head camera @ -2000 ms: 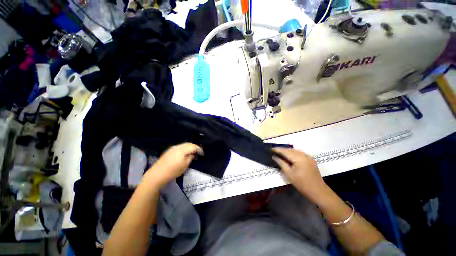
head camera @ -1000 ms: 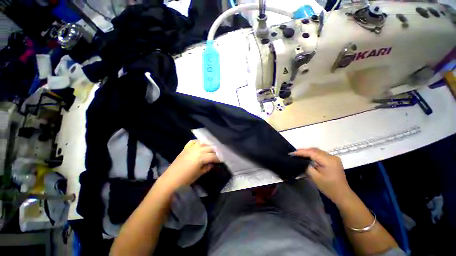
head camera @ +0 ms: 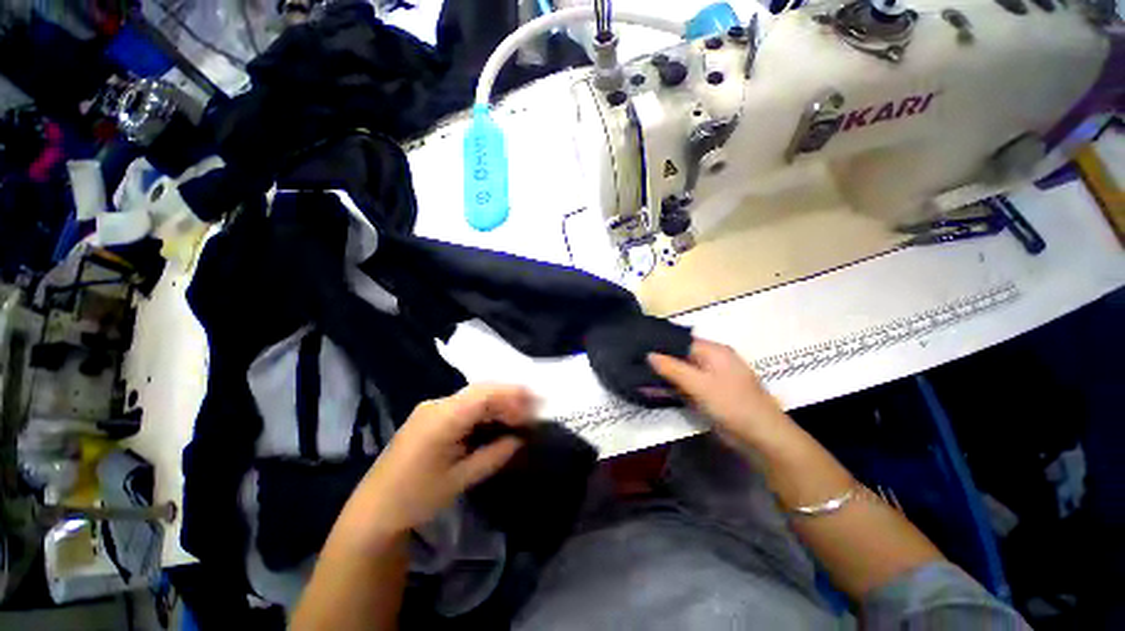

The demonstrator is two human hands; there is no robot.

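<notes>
A black garment body [head camera: 309,271] with light grey panels [head camera: 283,401] lies heaped on the left of the white table. A long black sleeve or leg [head camera: 524,296] runs from it to the right, in front of the sewing machine. My right hand [head camera: 716,385] holds the end of this part near the table's front edge. My left hand [head camera: 463,450] is at another black part [head camera: 543,487], which hangs over the front edge; the fingers are curved and partly blurred, and whether they grip the cloth is unclear.
The cream sewing machine [head camera: 790,136] stands behind my right hand. Its blue lamp [head camera: 486,173] is left of the head. Thread snips [head camera: 1019,227] and a yellow bar [head camera: 1102,187] lie at the right. A printed ruler [head camera: 888,333] runs along the front edge. Black cloth [head camera: 333,74] is piled behind.
The cloth that was stretched between both hands has separated into two parts. My right hand has moved left with the sleeve end. My left hand has moved lower, its fingers more spread.
</notes>
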